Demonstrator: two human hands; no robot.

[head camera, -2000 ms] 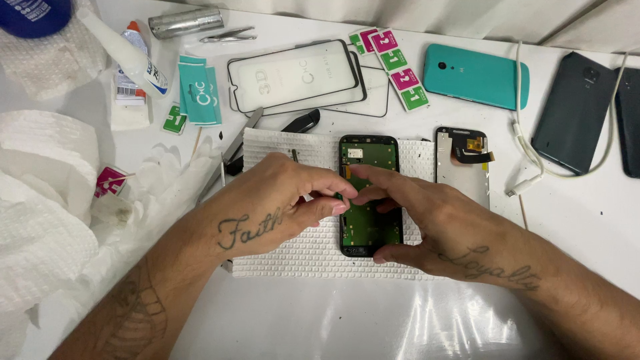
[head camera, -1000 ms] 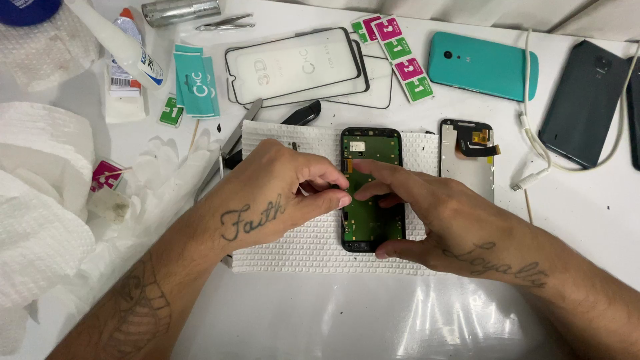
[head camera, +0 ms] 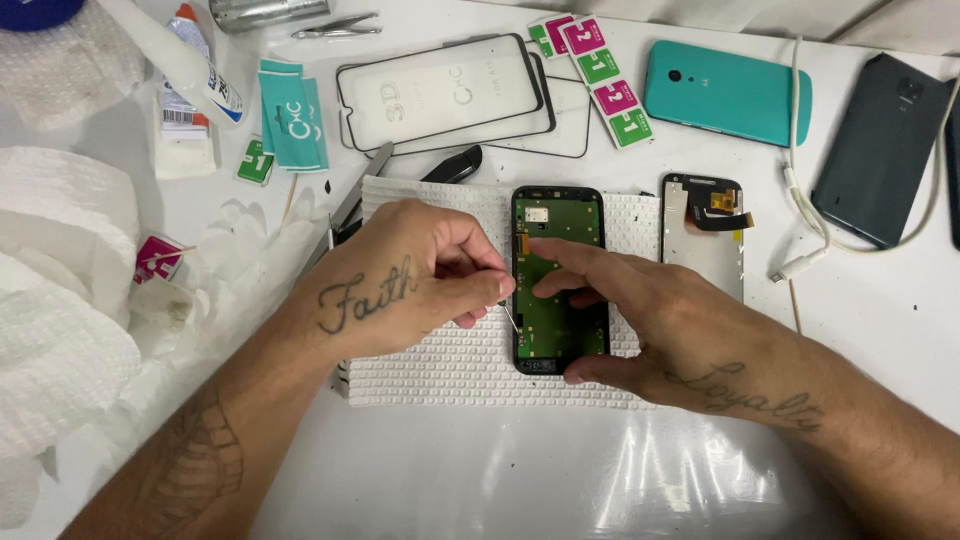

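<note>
A phone body with its green circuit board exposed (head camera: 555,330) lies upright in its black frame on a textured white paper towel (head camera: 427,375). My left hand (head camera: 420,277) pinches a thin metal-tipped tool (head camera: 511,313), whose tip meets the board's lower left edge; most of the tool is hidden by the fingers. My right hand (head camera: 645,322) spreads over the phone, thumb at the bottom right corner and fingers above the board near an orange flex connector (head camera: 523,244). A detached phone screen (head camera: 701,255) with a black flex cable lies right of the phone.
Behind the towel lie a black-handled tool (head camera: 454,165), glass screen protectors (head camera: 442,94) and wipe packets (head camera: 607,82). A teal phone back (head camera: 720,90), a white cable (head camera: 806,202) and a dark phone (head camera: 881,150) are at right. Glue bottles (head camera: 184,67) and crumpled paper (head camera: 60,300) lie left.
My left hand has moved slightly down the phone's left edge, and the tool's thin tip now shows at the lower left of the board. My right hand stays over the phone.
</note>
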